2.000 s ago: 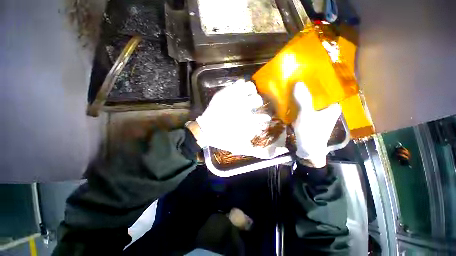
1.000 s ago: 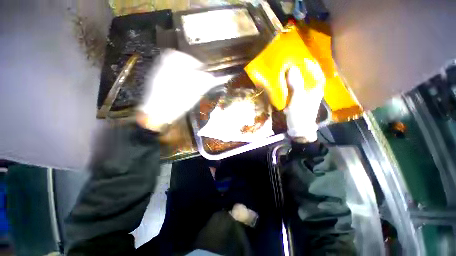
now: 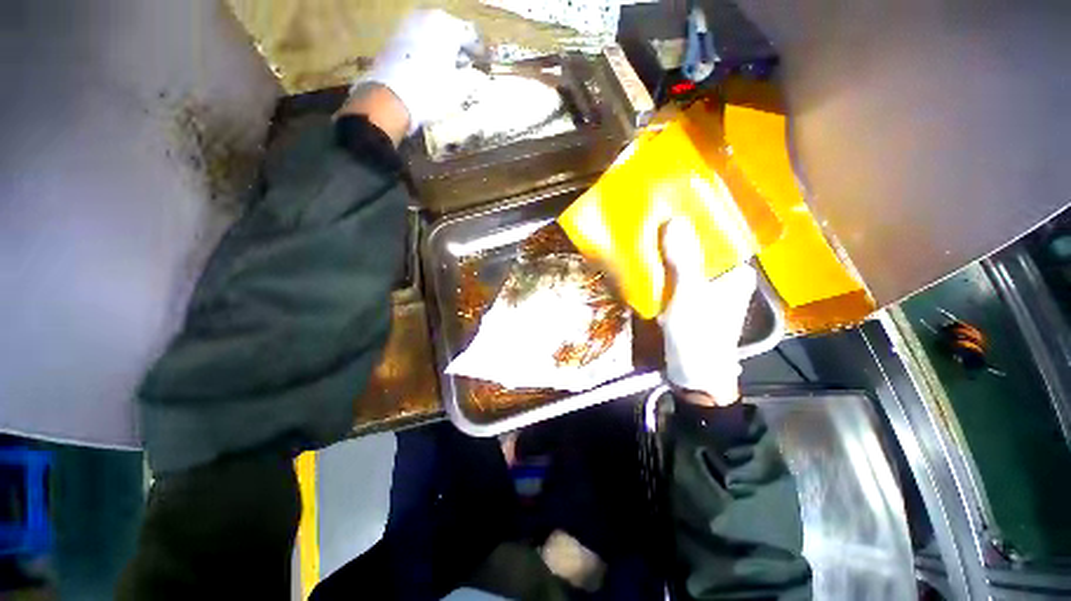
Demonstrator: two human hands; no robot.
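Observation:
My left hand (image 3: 432, 68), in a white glove, is stretched forward over the left end of the solder pot (image 3: 505, 173); its fingers and anything in them cannot be made out. My right hand (image 3: 705, 317), in a white glove, grips the lower part of a stiff orange sheet (image 3: 664, 194) above the right side of a stainless tray (image 3: 517, 419). A white cloth or paper (image 3: 523, 335), stained dark at its top, lies in the tray. Reddish copper wire pieces (image 3: 591, 329) lie on it and around it.
A long orange strip (image 3: 810, 264) lies at right beside the grey panel (image 3: 916, 129). Blue-handled pliers (image 3: 700, 47) stand at the upper right near a red light. A second stainless tray (image 3: 840, 493) is at lower right. A small copper-wound part (image 3: 963, 340) lies on the green surface.
My left hand has left the cloth in the tray and moved up and forward to the solder pot. My right hand still holds the orange sheet. The view has shifted.

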